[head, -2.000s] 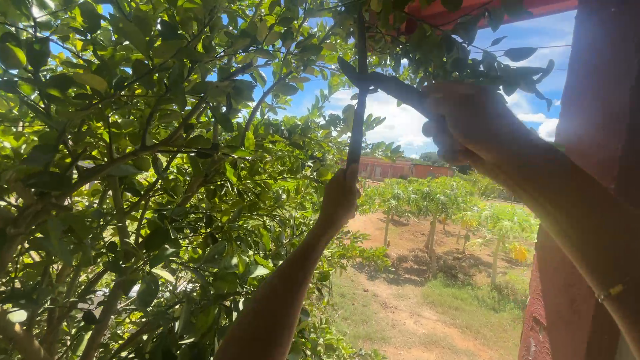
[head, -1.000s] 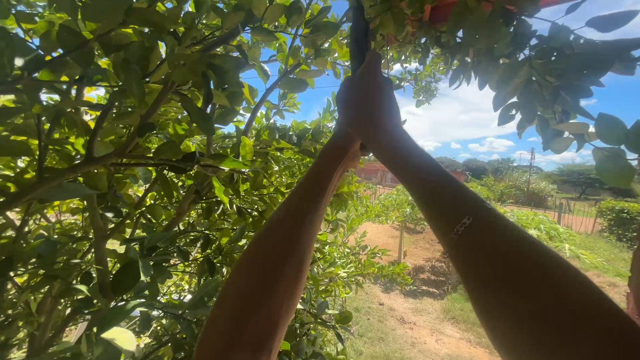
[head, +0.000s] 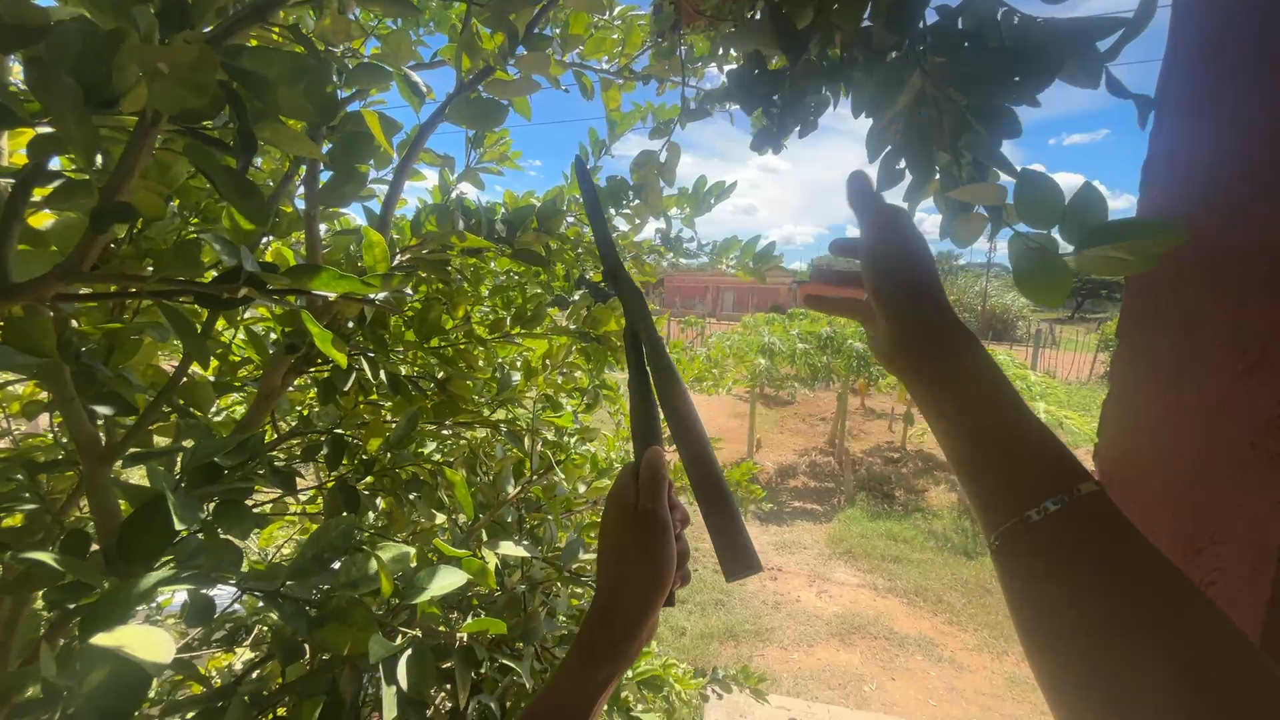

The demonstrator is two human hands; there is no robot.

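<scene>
My left hand point(head: 645, 530) grips one long handle of a pair of dark hedge shears point(head: 620, 285), which points up with its blades near the leaves. The second handle point(head: 700, 460) hangs free, slanting down to the right of my left hand. Raised at the right, my right hand point(head: 885, 275) is off the shears, fingers spread and nothing in it. A bracelet circles the right wrist. Leafy branches point(head: 300, 270) of a tree or shrub fill the left side, and a shaded leafy branch point(head: 930, 90) hangs above my right hand.
A reddish wall or post point(head: 1200, 330) stands close at the right. Beyond are small trees point(head: 800, 350), bare soil and grass point(head: 900, 535), a wire fence point(head: 1060, 350) and a low reddish building point(head: 725, 295).
My two hands, together on the shears one second ago, are now apart. The right hand has let go and moved right; the shears are lower, with one handle loose.
</scene>
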